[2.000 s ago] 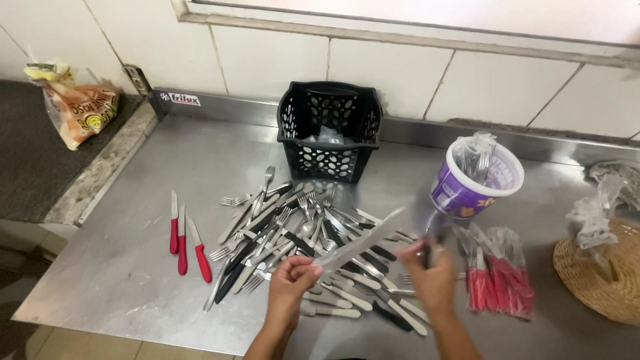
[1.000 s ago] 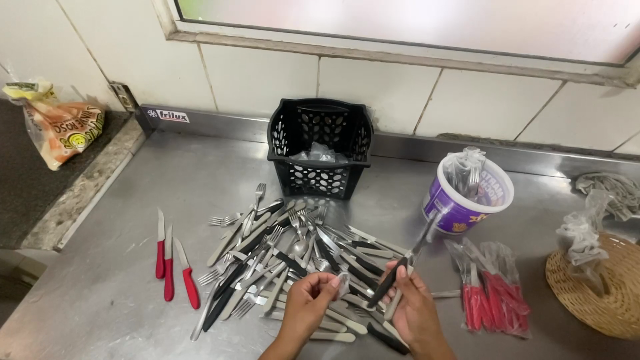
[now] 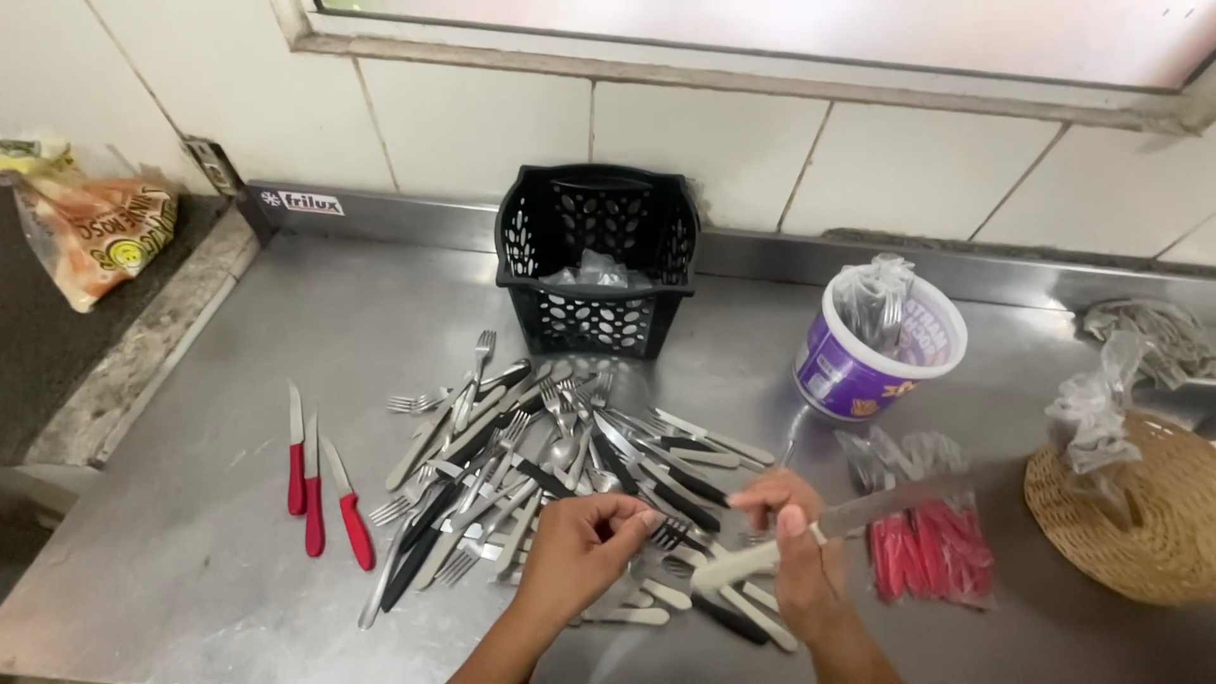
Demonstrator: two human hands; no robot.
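Note:
My right hand (image 3: 803, 560) holds a table knife with a cream handle (image 3: 736, 568), its blurred blade pointing right toward the bagged red-handled cutlery (image 3: 931, 551). Just above the near part of the cutlery pile (image 3: 551, 465), my left hand (image 3: 594, 546) has its thumb and forefinger close together; whether anything thin is between them cannot be made out. The pile mixes forks, spoons and knives with black, cream and metal handles. Three red-handled knives (image 3: 313, 522) lie apart to the left.
Behind the pile stands a black plastic basket (image 3: 598, 313) with clear plastic inside. A purple and white tub (image 3: 855, 370) holds bagged forks. Farther right are a woven wicker piece (image 3: 1130, 522) with plastic on it and a grey cloth (image 3: 1154, 332). A printed plastic bag (image 3: 104, 233) sits far left.
The black-handled cutlery seen in my right hand one second ago is no longer there; that hand now has a cream-handled knife.

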